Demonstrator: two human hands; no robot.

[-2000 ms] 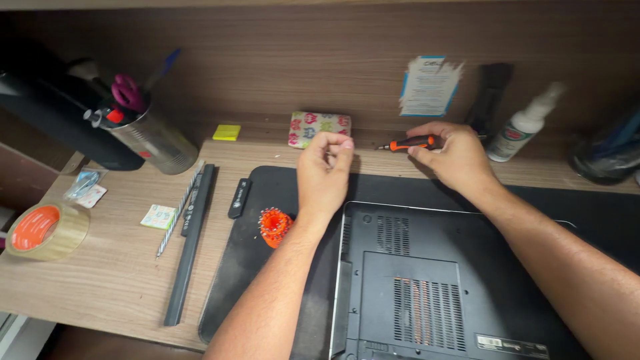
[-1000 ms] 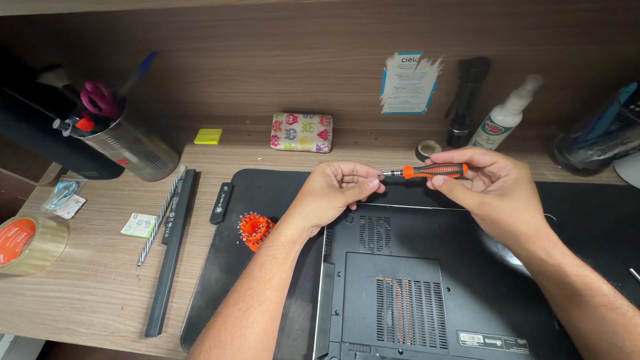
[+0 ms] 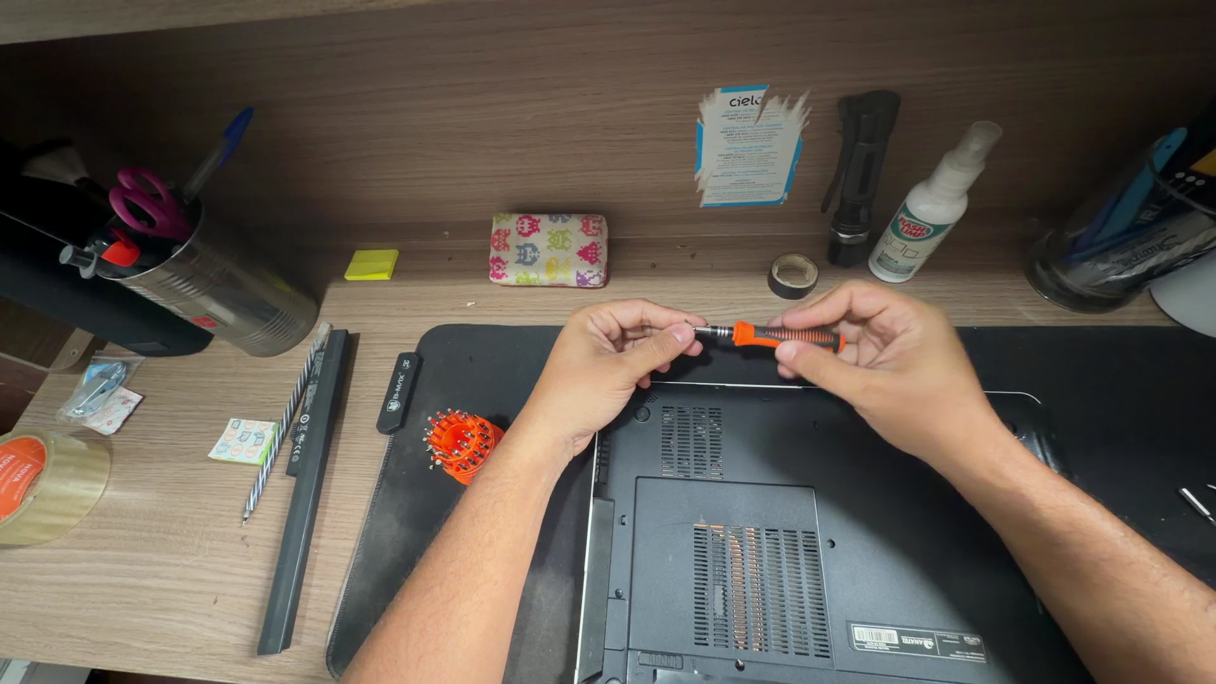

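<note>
An orange and black screwdriver (image 3: 784,336) lies level above the far edge of an upside-down laptop (image 3: 731,503). My right hand (image 3: 874,361) grips its handle between thumb and fingers. With thumb and fingertips, my left hand (image 3: 627,351) pinches the metal tip end; the very tip is hidden by those fingers. Left of the laptop, on the black desk mat (image 3: 518,370), stands an orange bit holder (image 3: 463,445) full of small screwdriver bits. The laptop's vented underside faces up, with its cover panel in place.
A laptop battery (image 3: 306,503), a striped pencil (image 3: 285,418) and clear tape (image 3: 57,484) lie left. Along the back are a patterned case (image 3: 548,250), sticky notes (image 3: 371,265), a tape roll (image 3: 792,275), a flashlight (image 3: 863,171) and a spray bottle (image 3: 936,204). Pen holders (image 3: 223,285) flank the desk.
Two seconds ago my hands were apart, the screwdriver only in my right hand. They came together, and my left fingers took hold of its tip end. Since one second ago the grip looks much the same.
</note>
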